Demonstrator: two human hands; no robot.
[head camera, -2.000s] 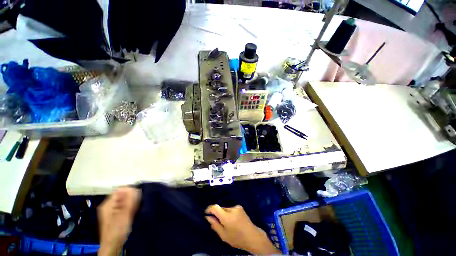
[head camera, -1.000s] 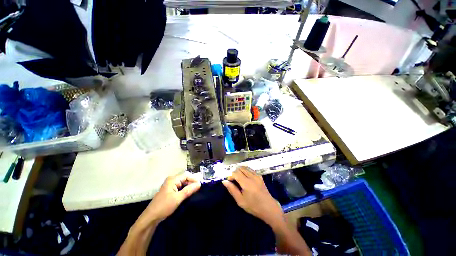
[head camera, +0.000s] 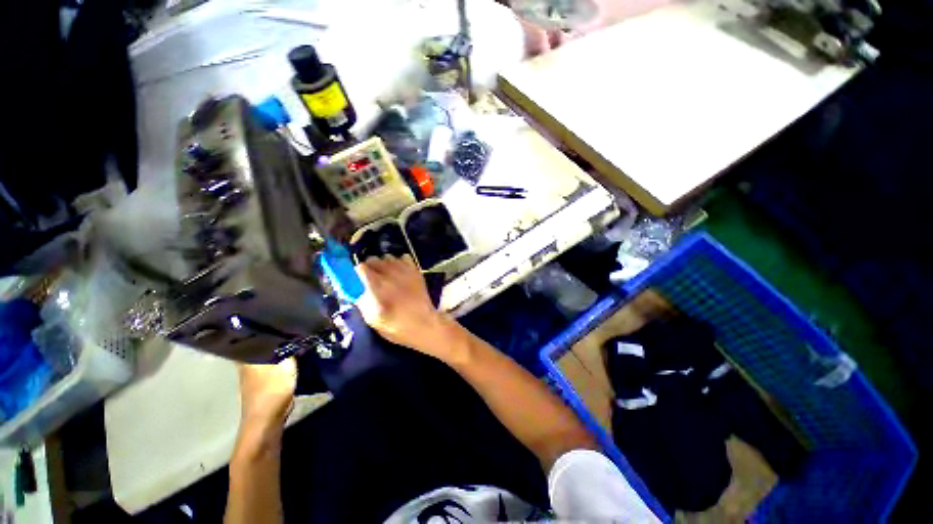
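A dark garment (head camera: 358, 430) lies over my lap and reaches up under the near end of the machine head (head camera: 240, 246). My left hand (head camera: 268, 391) is at the cloth edge just below the head, its fingertips partly hidden. My right hand (head camera: 397, 295) is to the right of the head, beside the blue strip (head camera: 341, 270), with curled fingers at the near edge of the button tray (head camera: 469, 246). What its fingertips hold, if anything, cannot be seen. The shiny metal clamp (head camera: 332, 338) shows between my hands.
Behind the tray are a cream keypad box (head camera: 366, 182) and a black bottle with yellow label (head camera: 325, 100). Dark tweezers or snips (head camera: 501, 191) lie to the right. A blue crate (head camera: 834, 374) with dark garments (head camera: 675, 409) stands lower right. A white basket (head camera: 72, 379) is left.
The view has turned and moved closer to the machine. My right hand has left the cloth edge for the tray's near edge. My left hand stays by the clamp area.
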